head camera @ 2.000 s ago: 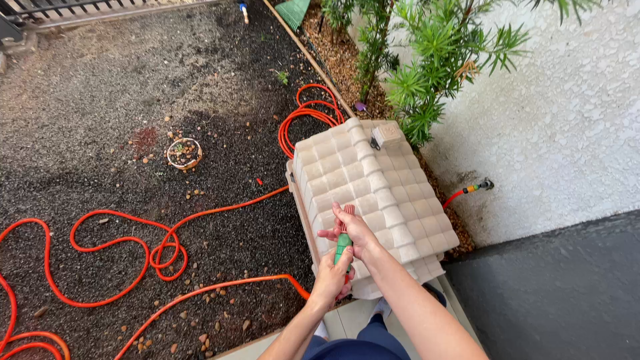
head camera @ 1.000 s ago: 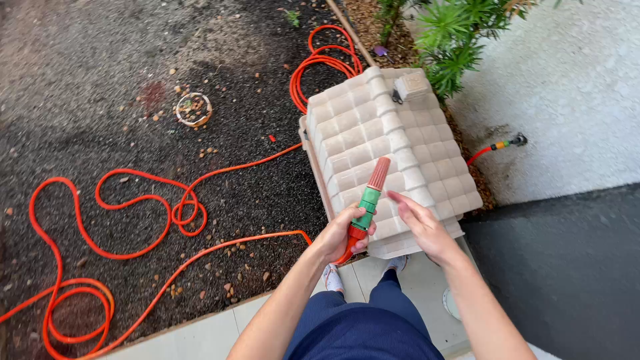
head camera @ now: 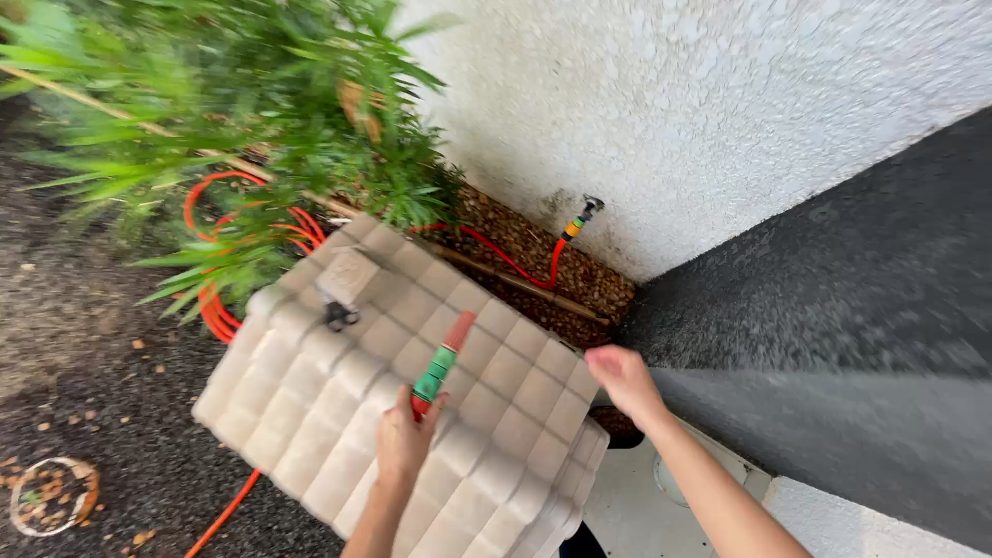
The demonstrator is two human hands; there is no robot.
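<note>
My left hand (head camera: 407,438) grips the base of a green and red hose nozzle (head camera: 438,368), its red tip pointing up and to the right over the beige tiled plastic roof (head camera: 504,349). My right hand (head camera: 624,380) is apart from the nozzle, near the roof's right corner, and holds nothing that shows; its fingers are blurred. Up beyond the roof, a wall tap (head camera: 593,204) carries a yellow and black hose connector (head camera: 574,227), from which an orange hose (head camera: 496,252) loops down over the pebbles.
A leafy green plant (head camera: 310,101) overhangs the roof's far left side, partly covering coiled orange hose (head camera: 217,310). A white textured wall (head camera: 697,101) meets a dark grey surface (head camera: 814,256) on the right. A round pebble-filled ring (head camera: 54,535) lies on the dark gravel at lower left.
The view has swung toward the wall and tap. My right hand, near the nozzle earlier, is now well off to its right. My left hand still holds the nozzle.
</note>
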